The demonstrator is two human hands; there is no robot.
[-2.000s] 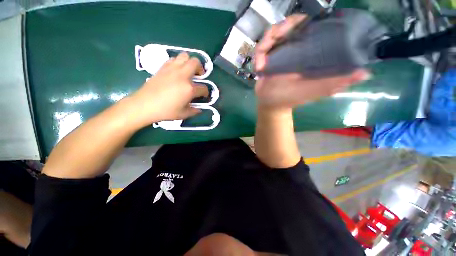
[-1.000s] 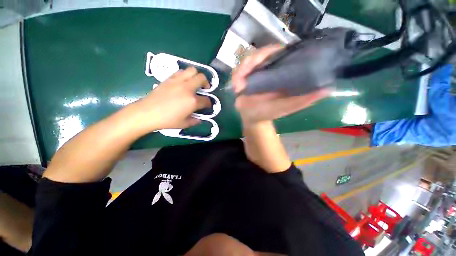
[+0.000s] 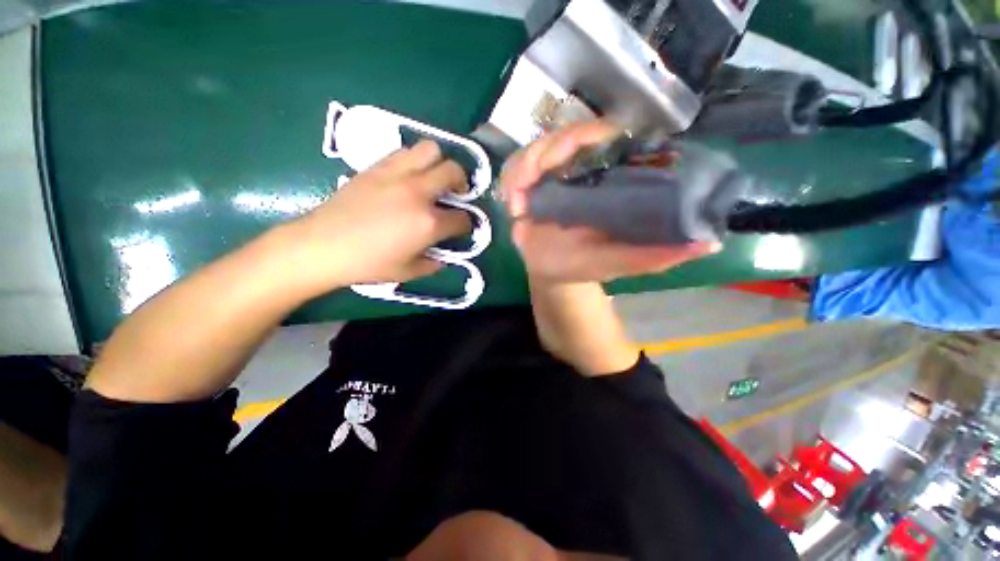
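Observation:
Three white housings (image 3: 367, 137) lie side by side on the green bench, their loops towards the right. My left hand (image 3: 389, 219) lies over them from the left, its fingers at the loops, and covers their middle parts. My right hand (image 3: 570, 247) is closed around a grey electric screwdriver (image 3: 614, 206), just right of the loops. The driver lies almost level in the view, its black cable leaving the right end. Its tip is hidden or too blurred to tell.
A silver screw feeder (image 3: 598, 66) stands just behind my right hand, with a second grey screwdriver (image 3: 757, 101) beside it. Black cables (image 3: 855, 216) run to the right. A person's blue sleeve (image 3: 894, 279) is at the right bench edge. Red stools (image 3: 811, 482) stand below.
My right hand and the screwdriver have moved left and down, uncovering the feeder and second driver. The housings and my left hand have shifted slightly right.

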